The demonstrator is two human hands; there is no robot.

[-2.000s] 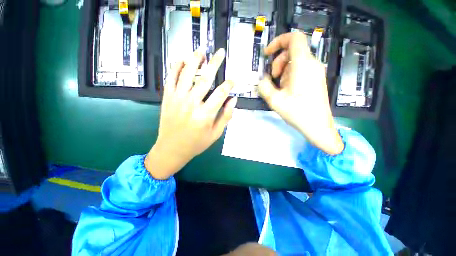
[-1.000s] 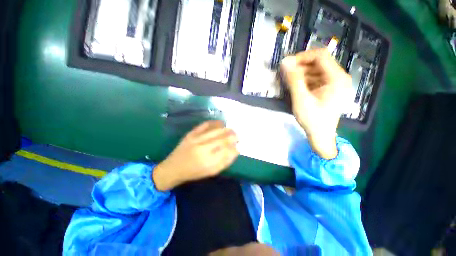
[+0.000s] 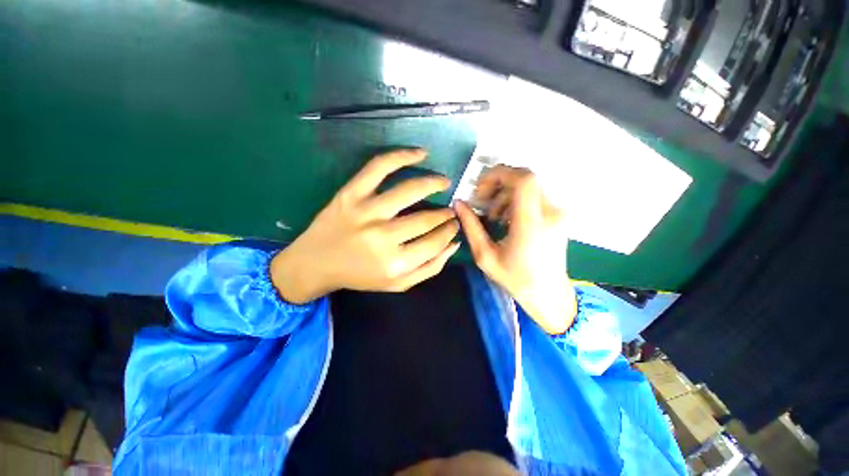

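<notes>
A white release liner strip with a few grey rectangles (image 3: 473, 177) lies between my hands at the near edge of a white sheet (image 3: 596, 172). My right hand (image 3: 521, 237) has its thumb and fingers at the strip; its curled fingertips are partly hidden, so what they pinch cannot be told. My left hand (image 3: 377, 228) is beside it, palm down, fingers bent and reaching to the strip's left edge; its grip is unclear. Black tweezers (image 3: 410, 110) lie above my left hand, tip pointing left.
A black foam tray (image 3: 521, 42) holding phone assemblies (image 3: 626, 37) crosses the upper right. A green mat (image 3: 168, 121) covers the bench. Another white sheet (image 3: 419, 70) with small dark marks is behind the tweezers. Cardboard boxes (image 3: 684, 400) stand at lower right, black cloth (image 3: 754, 307) above them.
The view has turned down and left, so the tray sits farther up and right. My right hand has left the phones and come beside my left hand at the strip. The tweezers now show clearly.
</notes>
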